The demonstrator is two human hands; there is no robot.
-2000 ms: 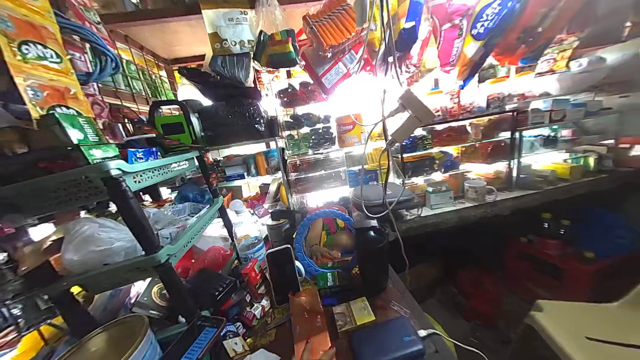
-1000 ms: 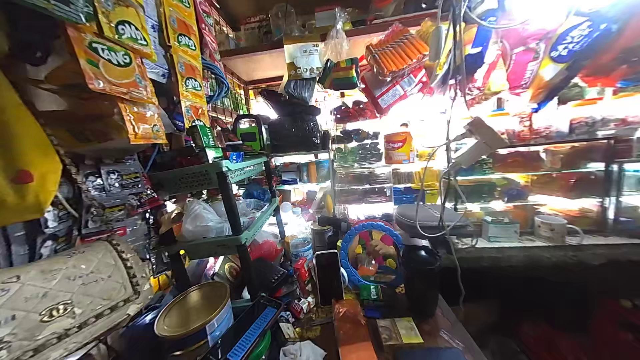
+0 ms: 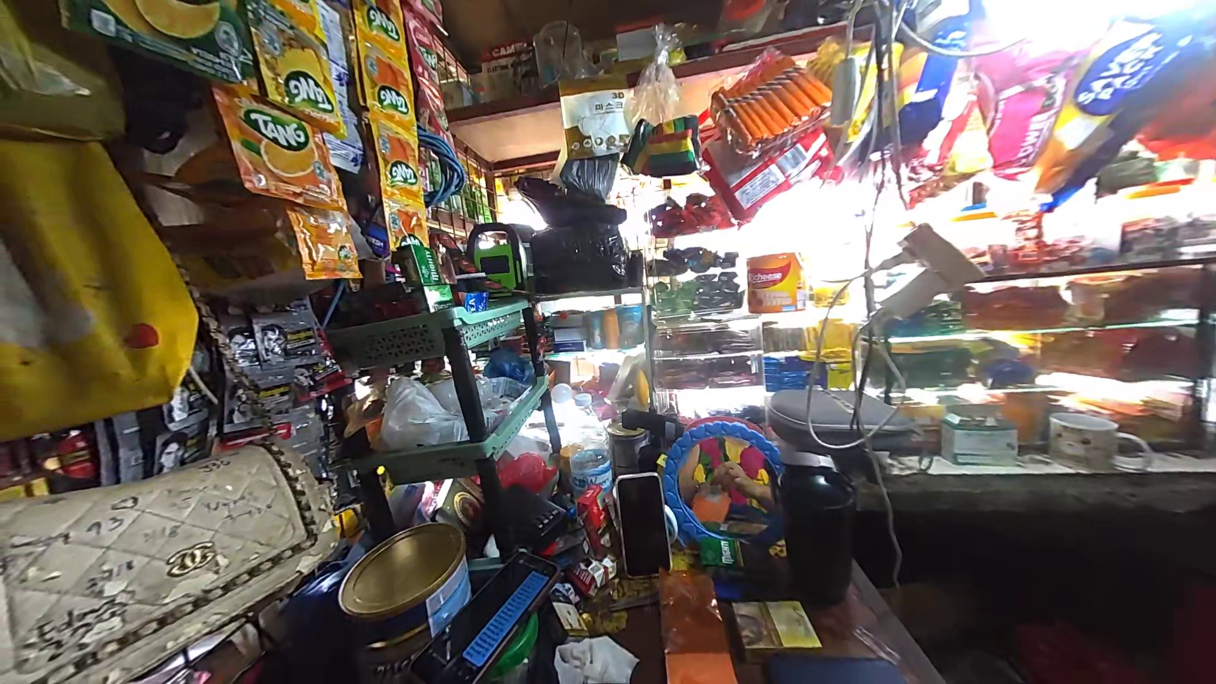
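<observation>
Neither of my hands shows directly in the head view. A round mirror with a blue frame stands on the cluttered table, and hands appear small in its reflection. Left of the mirror a smartphone with a dark screen stands upright; a black tumbler is at its right. In front lie an orange packet and a yellowish card or packet. Nearer the left, a second phone with a lit blue screen leans beside a large can with a gold lid.
A green plastic rack holds bags at the left. A worn quilted handbag is at the lower left. Drink sachets hang above. Cables and an extension socket dangle before bright glass shelves. A mug stands on the right ledge.
The view has swung to the left, bringing in the handbag and yellow bag. Nothing on the table has plainly moved.
</observation>
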